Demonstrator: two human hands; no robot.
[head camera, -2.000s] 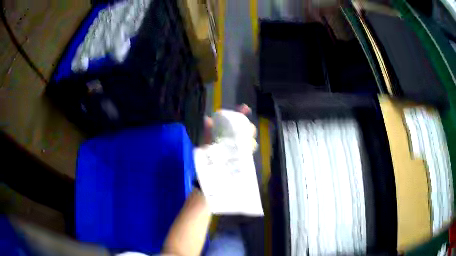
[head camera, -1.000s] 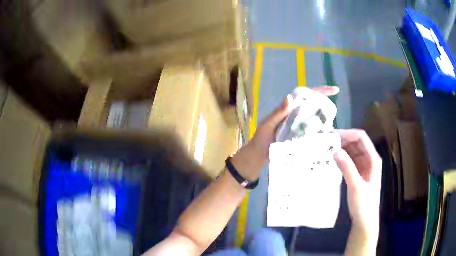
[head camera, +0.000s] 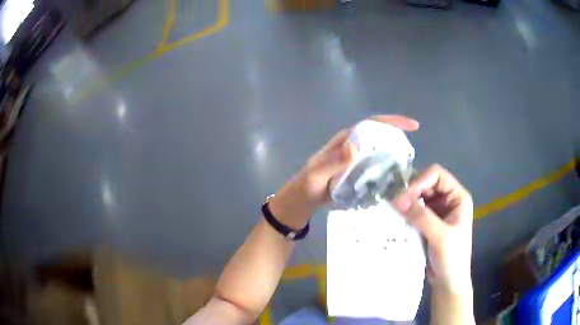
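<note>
My left hand, with a dark band at the wrist, holds a white rounded adapter unit in a clear plastic bag. The unit's socket face is blurred. A white printed slip hangs below the unit, its top edge against the bag. My right hand pinches the lower right edge of the bag near the slip's top corner, with thumb and forefinger together.
Grey floor with yellow lines lies around my hands. Blurred brown cartons are at the lower left. A blue tote with white things is at the lower right. Blurred dark objects line the upper left edge.
The view has moved from the totes and cartons to open floor. My right hand has shifted from the slip's upper right edge to the bag's edge. The left hand still holds the unit.
</note>
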